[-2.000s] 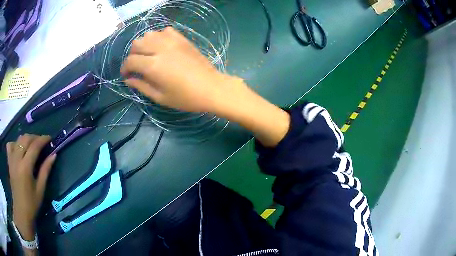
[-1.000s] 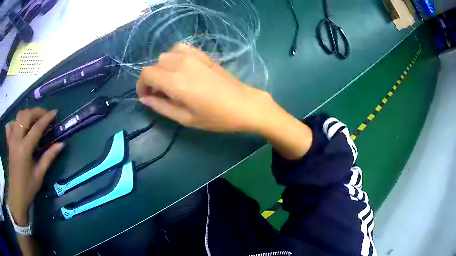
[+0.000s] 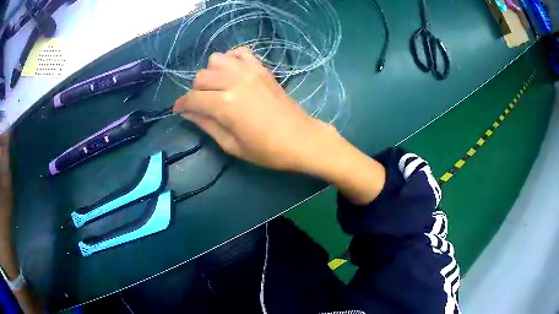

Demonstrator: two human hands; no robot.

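Note:
My right hand (image 3: pixel 236 107) pinches a clear filament strand at the wide end of the lower pink-and-black pen (image 3: pixel 98 144); its fingertips hide the strand's end. The upper pink-and-black pen (image 3: pixel 104 83) lies beside it. Two blue-and-black pens (image 3: pixel 122 196) lie nearer me, with black cables running from their wide ends. The clear filament coil (image 3: pixel 325 37) lies behind and under my right hand. My left hand is blurred and mostly cut off by the left edge; the wrist (image 3: pixel 18 283) shows low at the left.
Black scissors (image 3: pixel 431 52) and a loose black cable (image 3: pixel 384 43) lie at the back right. A small cardboard box (image 3: pixel 512 27) stands at the far right. A white board (image 3: pixel 92 24) with a yellow label (image 3: pixel 46 59) and dark pens is at the back left. The bench edge runs diagonally.
My left hand has let go of the lower pink pen and moved out to the left edge. My right hand has moved from over the coil to the lower pink pen's wide end. The view has shifted.

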